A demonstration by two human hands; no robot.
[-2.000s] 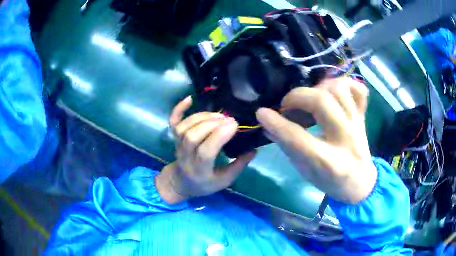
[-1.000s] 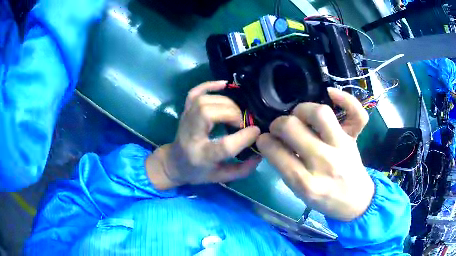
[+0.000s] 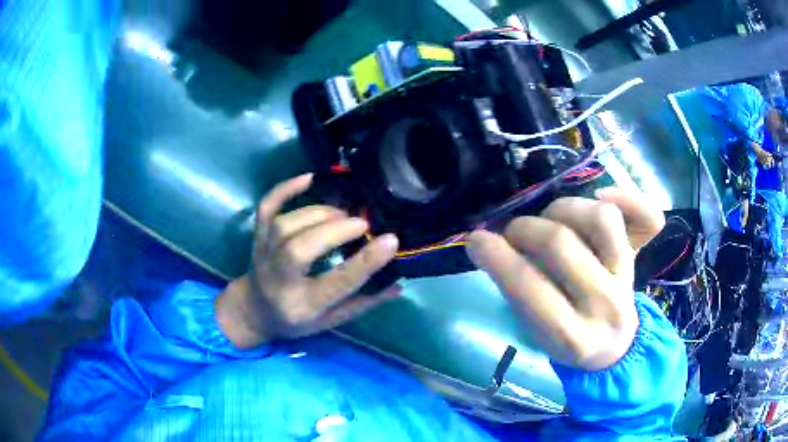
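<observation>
The black projector housing (image 3: 484,173) stands tilted over the green bench, its round lens barrel (image 3: 421,159) facing up. The power supply board with its yellow transformer (image 3: 366,72) is at its upper left. My left hand (image 3: 302,263) is at the lower left corner, thumb and fingertips on the yellow and red wires (image 3: 432,249). These run along the housing's lower edge to my right hand (image 3: 566,268), whose fingers are bent over the wires and edge at the lower right. A white cable (image 3: 575,123) sticks out to the right.
The green bench (image 3: 199,186) has a metal edge rail. A blue sleeve (image 3: 56,155) of another person is at the left. Another open unit with loose wires (image 3: 683,268) is at the right. A person in blue (image 3: 734,112) is at the upper right. A dark object lies at the top left.
The housing and both hands have shifted left and slightly down in view. The yellow and red wires now lie stretched along the lower edge between the hands. My right hand has moved off the lens side.
</observation>
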